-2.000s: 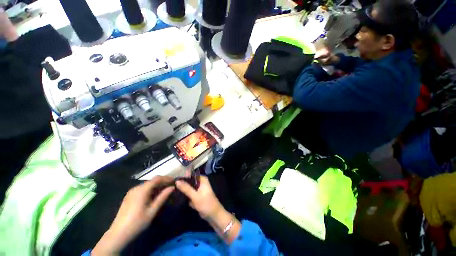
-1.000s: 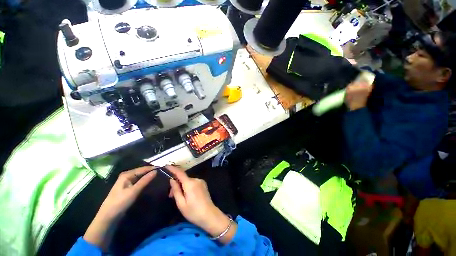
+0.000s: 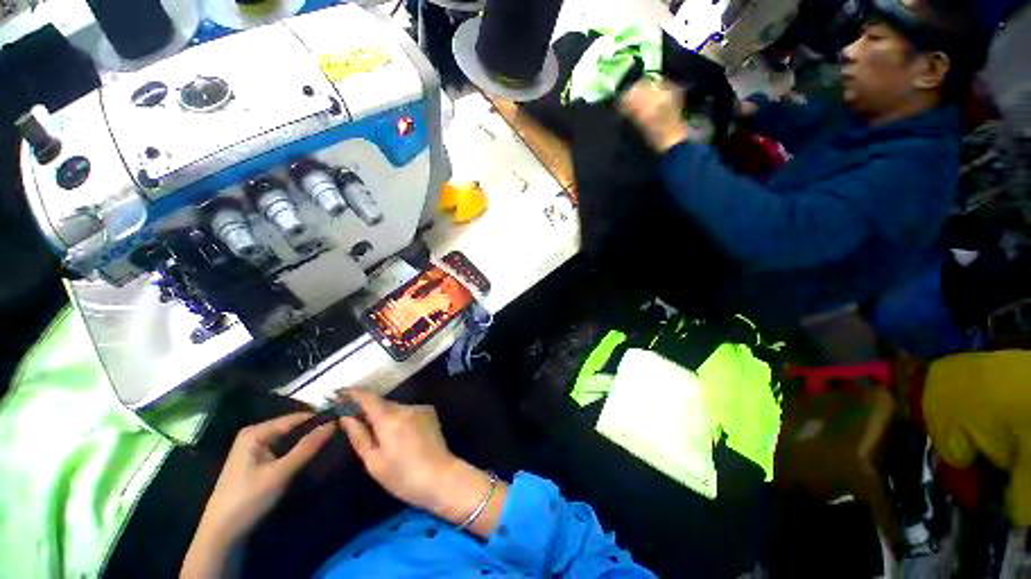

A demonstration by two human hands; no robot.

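Black fabric (image 3: 328,486) lies over the lap, with a pale green panel (image 3: 68,452) at the left. My left hand (image 3: 254,475) pinches an edge of the black fabric between thumb and fingers. My right hand (image 3: 396,447) is just right of it, its fingers closed around a small dark tool, probably thread snips (image 3: 341,405), whose shape is hard to see. Both hands are in front of the table edge, below the white overlock machine (image 3: 260,147).
A phone (image 3: 418,313) with a lit orange screen lies near the table edge, beside a blue-grey rag (image 3: 469,339). A yellow-orange object (image 3: 465,202) is right of the machine. Cut pieces (image 3: 661,418) lie at the right. A person in blue (image 3: 791,215) handles black and green cloth.
The view has shifted, moving the machine left in the picture. My hands remain close together at the black fabric. The neighbour's arms have moved and now lift black and green cloth.
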